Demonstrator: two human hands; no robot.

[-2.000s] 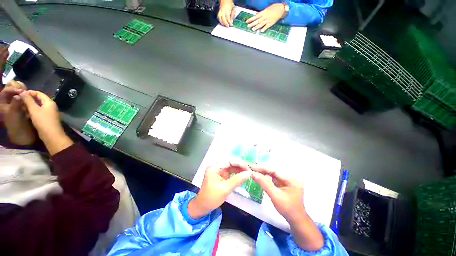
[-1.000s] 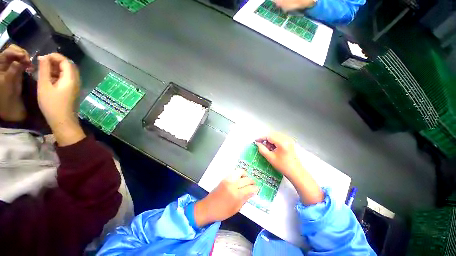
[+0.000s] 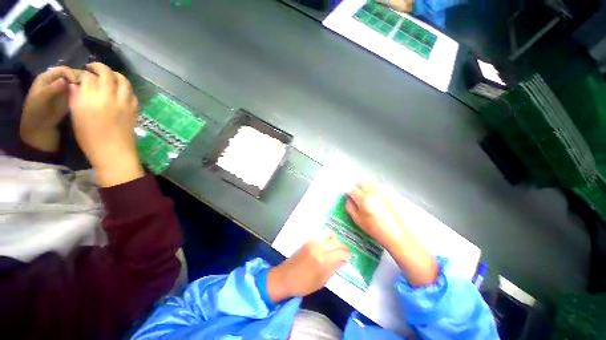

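Note:
A green PCB panel (image 3: 362, 255) lies on a white work mat (image 3: 302, 234) in front of me, with a dark and white band across its middle. My left hand (image 3: 311, 264) rests at the panel's left edge, fingers bent; whether it holds anything is hidden. My right hand (image 3: 372, 211) is over the panel's far end, fingertips together and pointing down at the board. Any small part between those fingertips is too small and blurred to tell.
A black tray of white components (image 3: 252, 157) stands left of the mat. Another PCB panel (image 3: 166, 129) lies beside a neighbouring worker's hands (image 3: 100, 113). A blue marker (image 3: 480, 273) and a dark bin (image 3: 511, 312) are at right. Stacked panels (image 3: 545, 126) stand at far right.
Since two seconds ago my hands have parted from above the panel; the right went to its far end, the left to its left edge. Since one second ago they have barely moved; the view has shifted.

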